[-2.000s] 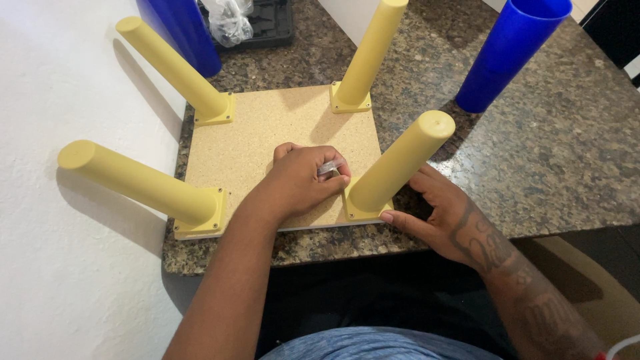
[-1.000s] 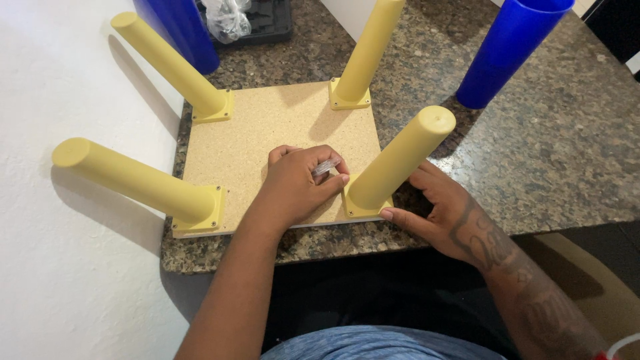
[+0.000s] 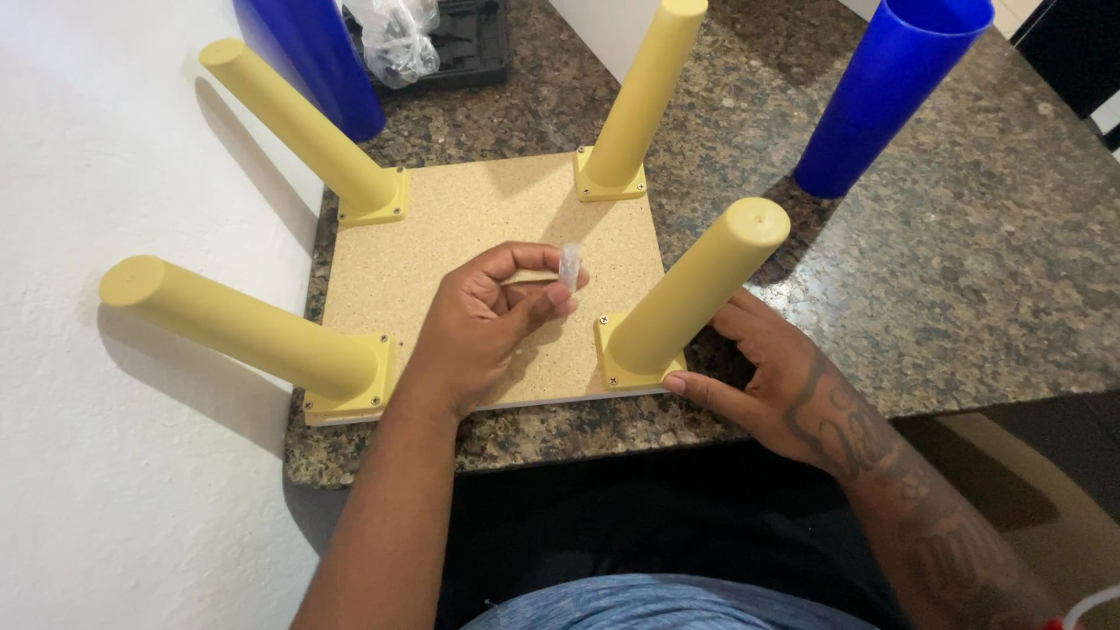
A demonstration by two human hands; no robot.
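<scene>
A particle board panel (image 3: 490,210) lies flat with four yellow tapered legs standing up from its corners, screwed on through square base plates. Above the board, my left hand (image 3: 499,315) pinches a small clear plastic piece (image 3: 570,267) between thumb and fingers. The near right leg (image 3: 700,289) is just right of that hand, with screws showing in its plate. My right hand (image 3: 770,385) rests at the board's near right corner, its thumb against the edge by this leg; its other fingers are partly hidden behind the leg.
The board sits on a granite countertop (image 3: 945,262) beside a white wall (image 3: 131,464). A tall blue cup (image 3: 892,87) stands at the back right, another blue vessel (image 3: 315,70) at the back left. Near the latter are a clear plastic bag (image 3: 398,44) and a black molded case (image 3: 472,44).
My left hand has moved back from the near right leg and opened up somewhat, showing the clear piece at its fingertips. My right hand has stayed at the corner.
</scene>
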